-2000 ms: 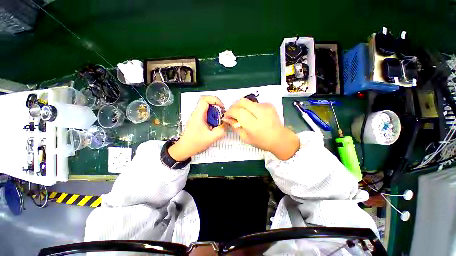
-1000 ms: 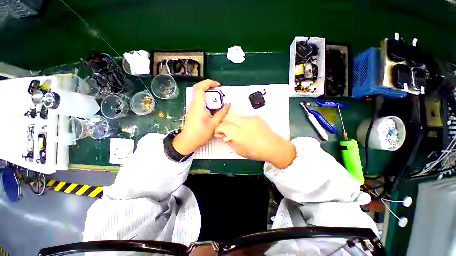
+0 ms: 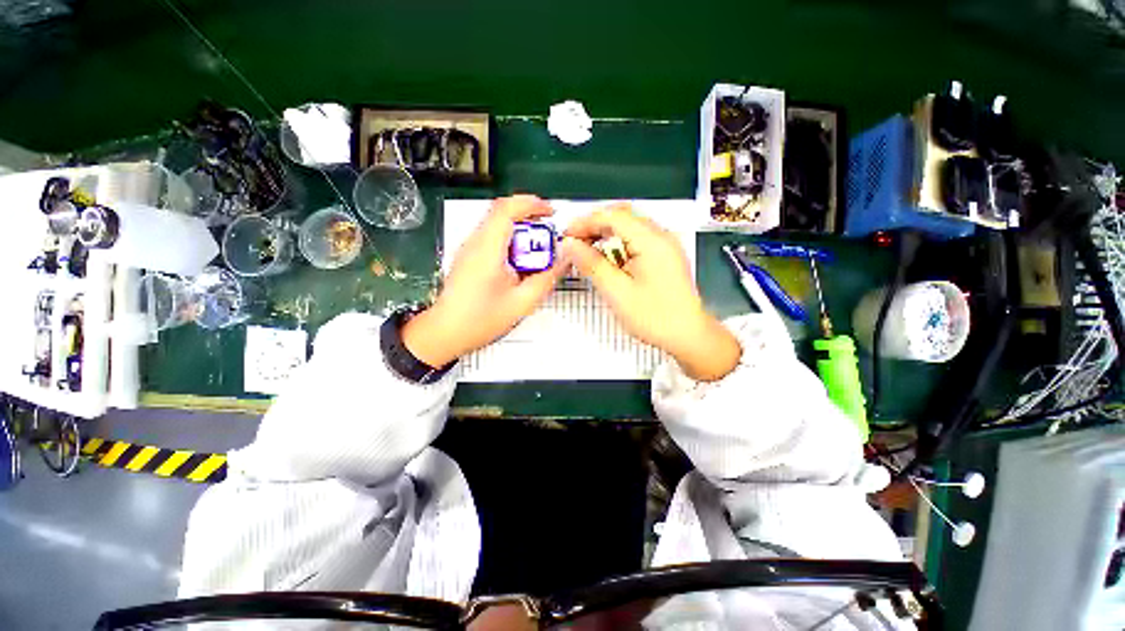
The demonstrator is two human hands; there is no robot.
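Observation:
My left hand (image 3: 484, 296) holds the smartwatch body (image 3: 533, 248) between thumb and fingers, over the white work sheet (image 3: 568, 351). Its square screen faces up, lit white with a blue-purple edge and a dark mark in the middle. My right hand (image 3: 644, 290) is at the watch's right side, thumb and fingertips close to its edge. Whether these fingertips touch the watch or pinch a small part is too small to tell. The dark square housing seen earlier is not visible, and my right hand covers that area.
Clear cups (image 3: 331, 238) and a dark parts tray (image 3: 422, 173) stand left and behind. A white parts box (image 3: 739, 213), blue-handled tools (image 3: 780, 296), a green-handled tool (image 3: 840, 382) and a white tub (image 3: 923, 323) are right. White watch trays (image 3: 121, 370) stand far left.
My right hand has moved up and right, from below the watch to beside it, over the dark housing's place. The screen now shows a purple-blue edge. The whole view has shifted slightly.

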